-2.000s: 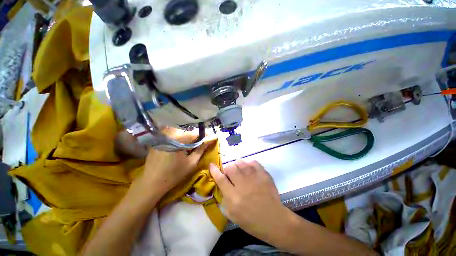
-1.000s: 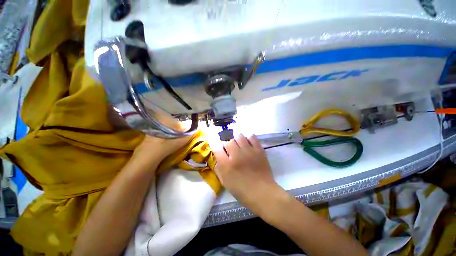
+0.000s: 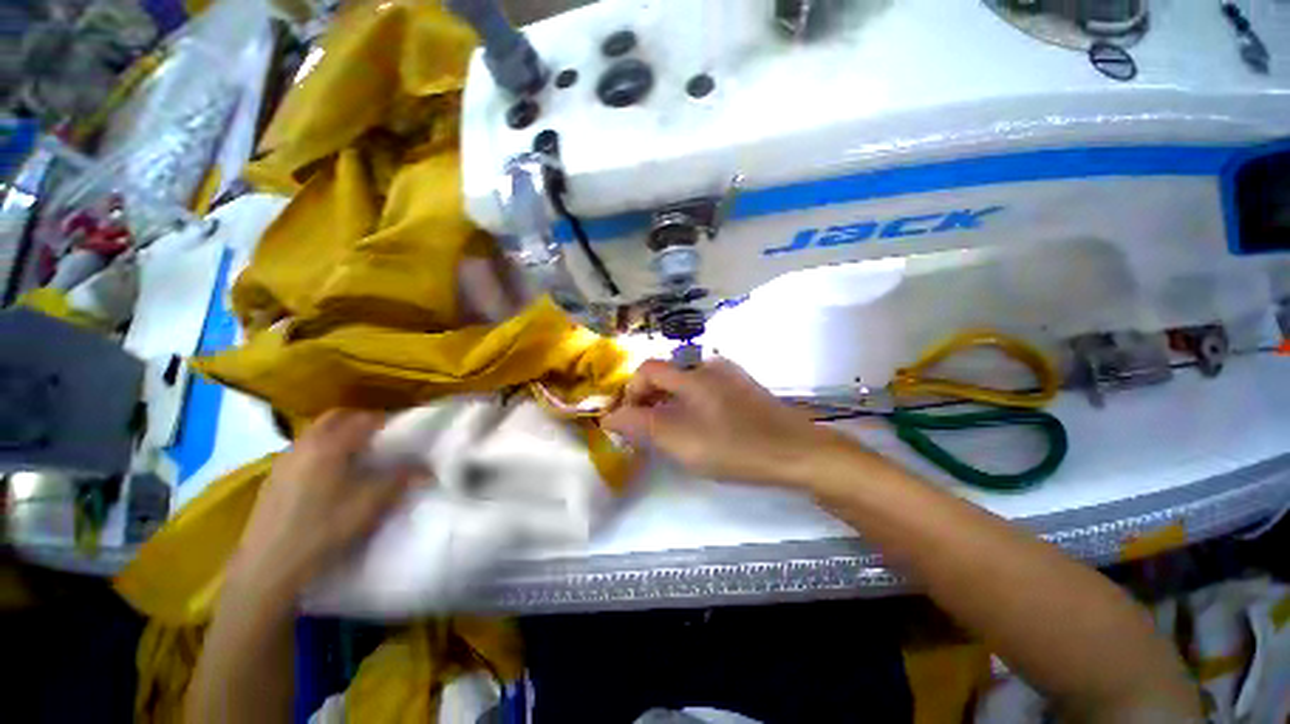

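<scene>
The mustard panel point(image 3: 382, 354) is heaped left of the needle and runs to the presser foot area. The white panel point(image 3: 474, 495) is blurred, lifted and bunched over the table's front edge. My left hand point(image 3: 333, 488) is at its left side, blurred, fingers on the cloth; its grip is unclear. My right hand point(image 3: 707, 417) pinches the mustard cloth edge point(image 3: 611, 382) just in front of the needle. The sewing machine point(image 3: 905, 212) has its lamp lit at the presser foot, which is partly hidden by cloth and glare.
Scissors point(image 3: 983, 410) with yellow and green handles lie on the bed right of my right hand. A ruled tape strip point(image 3: 736, 577) follows the front edge. A grey box point(image 3: 64, 389) stands at the left. Mustard and white cloth hangs below the table.
My left hand has left the needle area and moved left and towards me to the white panel, which has shifted up onto the table edge. The camera view has shifted left.
</scene>
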